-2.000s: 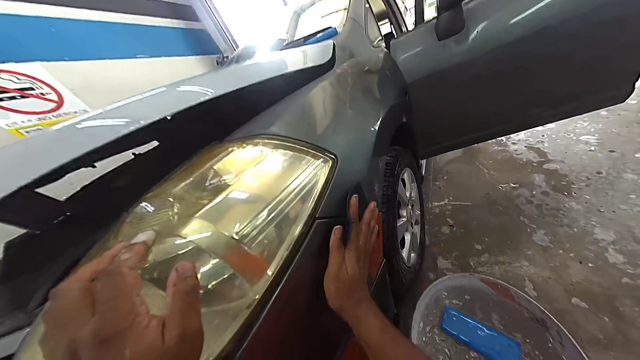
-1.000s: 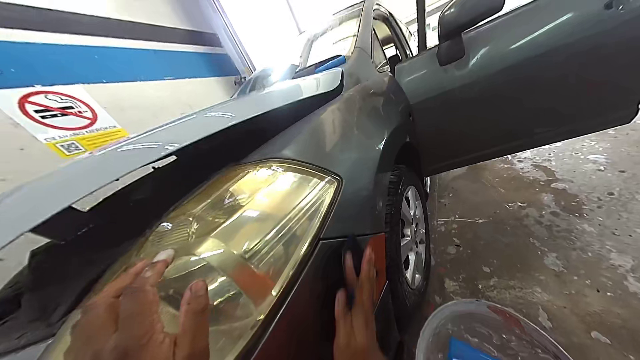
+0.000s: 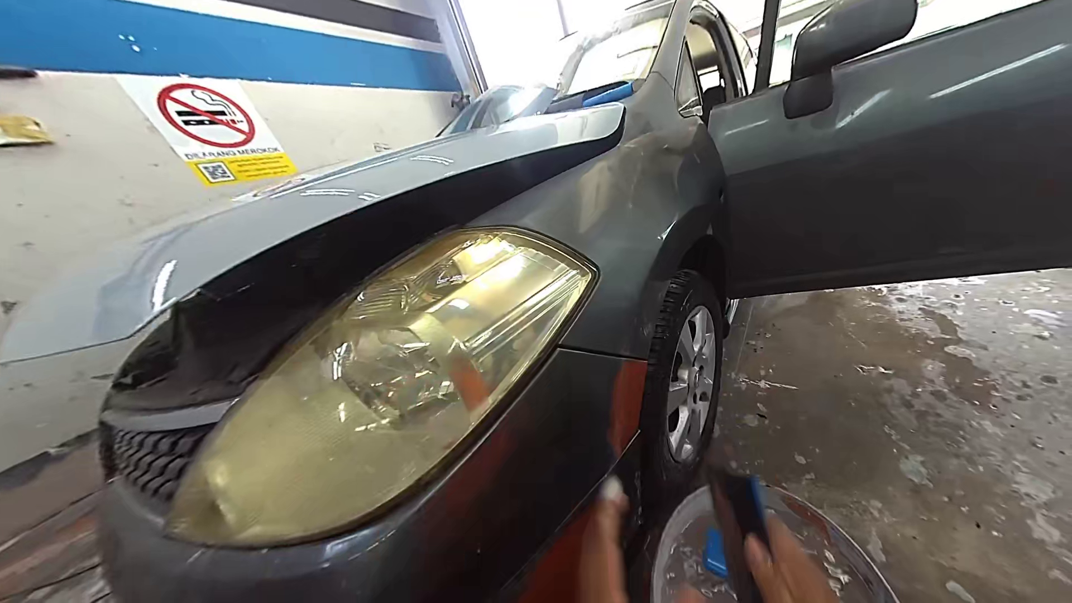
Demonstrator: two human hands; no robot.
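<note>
A yellowed car headlight (image 3: 402, 377) fills the middle of the view, set in the dark grey front bumper (image 3: 335, 569) and fender. My left hand (image 3: 605, 544) is at the bottom edge, blurred and partly cut off, beside the bumper corner; whether it holds anything does not show. My right hand (image 3: 783, 561) grips a dark, flat block with a blue edge (image 3: 737, 519), blurred, above a round clear tub (image 3: 837, 536). A blue piece (image 3: 714, 553) shows in the tub, partly hidden by the dark block.
The car's bonnet (image 3: 335, 193) is slightly raised. Behind the front wheel (image 3: 691, 385), a door (image 3: 904, 167) with its mirror (image 3: 850, 38) stands open to the right. A blue object (image 3: 609, 94) lies near the windscreen. The concrete floor (image 3: 921, 419) looks wet; a wall bears a no-smoking sign (image 3: 205, 121).
My left hand has left the headlight and moved right. My right hand has left the bumper corner and now holds the dark block over the tub.
</note>
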